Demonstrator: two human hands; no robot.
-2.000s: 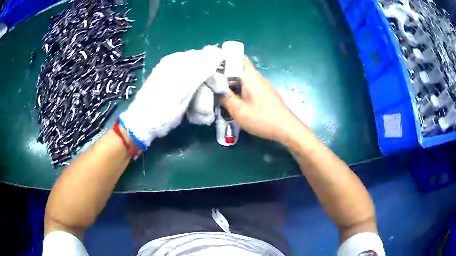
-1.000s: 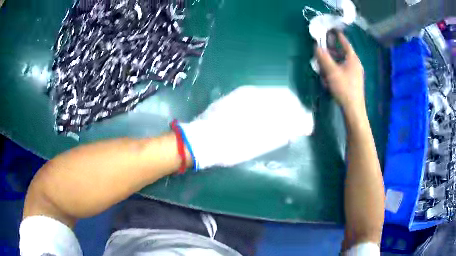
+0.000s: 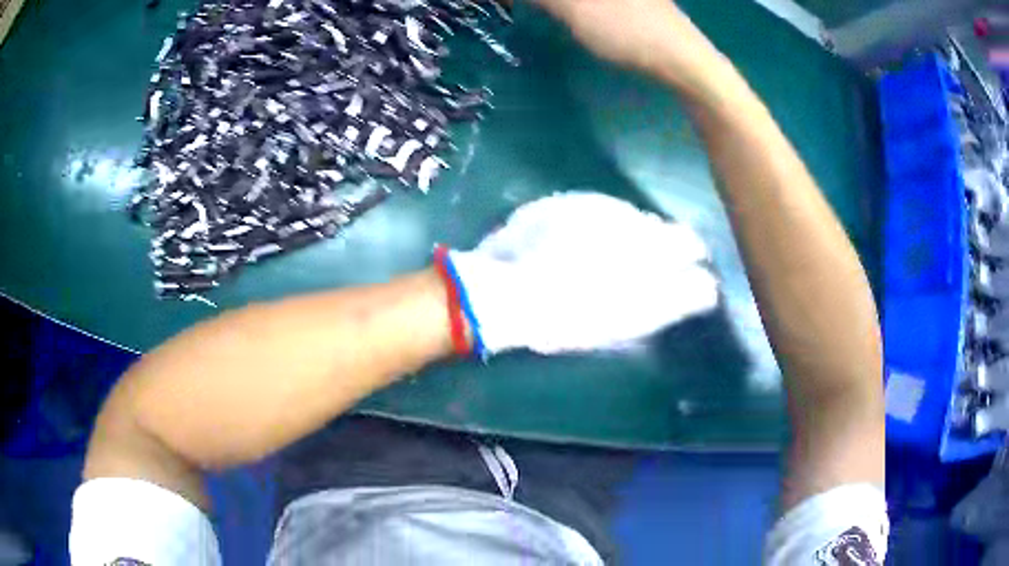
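Observation:
My left hand (image 3: 597, 273), in a white knitted glove with a blue-and-red cuff, is over the green tabletop (image 3: 531, 404) in front of me. Its fingers point right and look curled; whether anything is under them is hidden. My right hand (image 3: 597, 17) is bare and at the top edge of the picture, with its fingers cut off, so what it touches cannot be seen. A large heap of dark and silver insert parts (image 3: 288, 133) lies at the upper left, just left of my right hand. No white housing shows near the hands.
A blue crate (image 3: 924, 276) with a pale label stands at the right edge, with white and grey parts (image 3: 985, 254) beside its wall. A pale metal strip (image 3: 794, 20) borders the tabletop at the upper right. The tabletop's curved near edge runs before my body.
My right hand has moved left and up from the far right side toward the heap. The white housing it held is out of view. My gloved left hand has shifted slightly right.

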